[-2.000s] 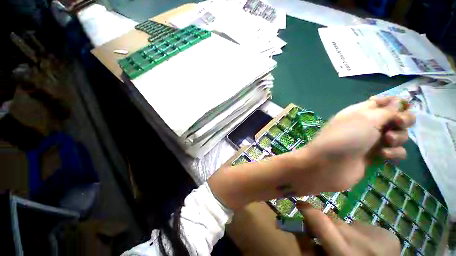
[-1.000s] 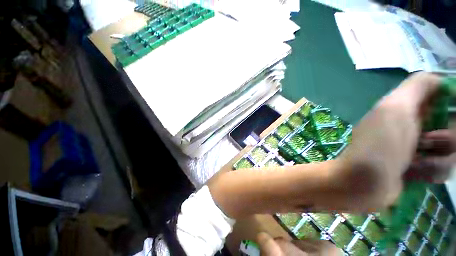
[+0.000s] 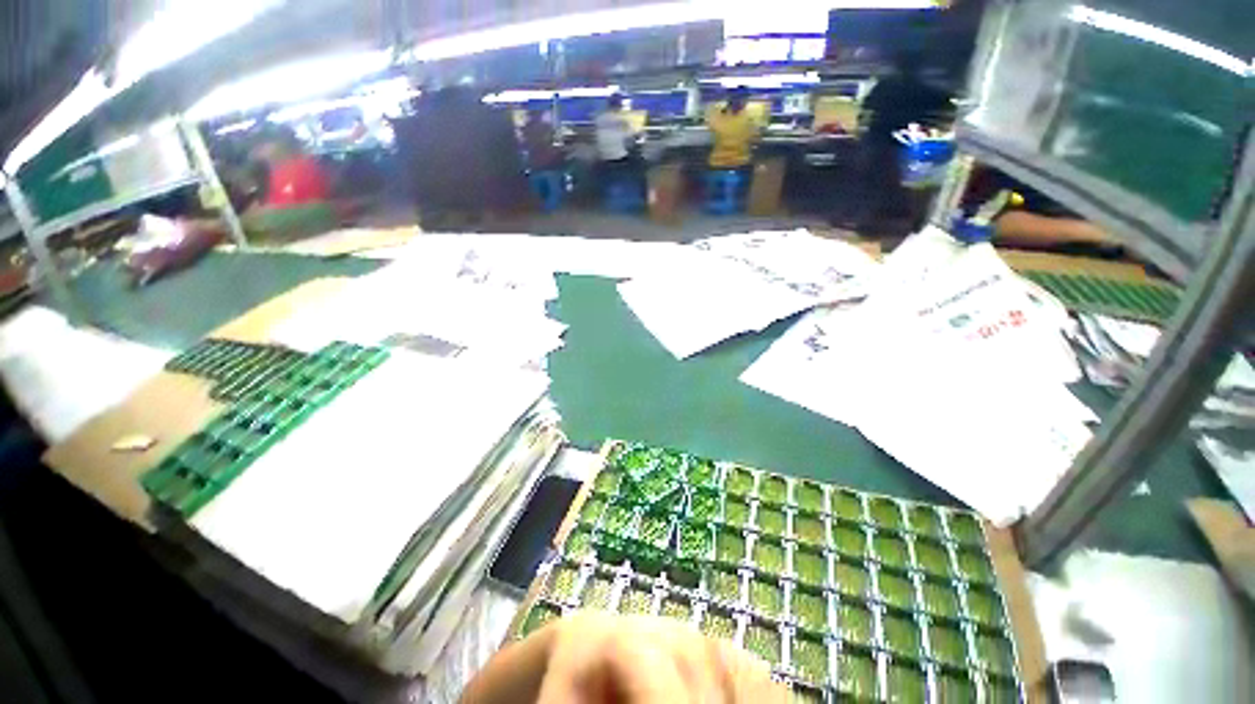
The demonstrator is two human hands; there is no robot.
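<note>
A circuit board panel [image 3: 826, 578], a grid of yellow-green squares with silvery borders, lies in front of me on brown cardboard. Small darker, glossy green pieces [image 3: 661, 502] lie over its upper left cells. One bare hand [image 3: 626, 666] shows at the bottom edge, over the panel's lower left part. The picture edge cuts it off, its fingertips are hidden, and I cannot tell which hand it is or whether it holds anything. The other hand is out of the picture.
Left of the panel are a dark phone [image 3: 534, 534] and a thick paper stack [image 3: 358, 481] bearing green panels [image 3: 262, 426]. Printed sheets [image 3: 950, 344] lie behind. A metal frame post [image 3: 1149, 399] stands at right, with a small phone [image 3: 1085, 682] below. Several people are beyond.
The view has tilted up and shows the room. The raised left forearm and fist, with the green strip by it, have gone out of the picture. One hand remains at the bottom edge.
</note>
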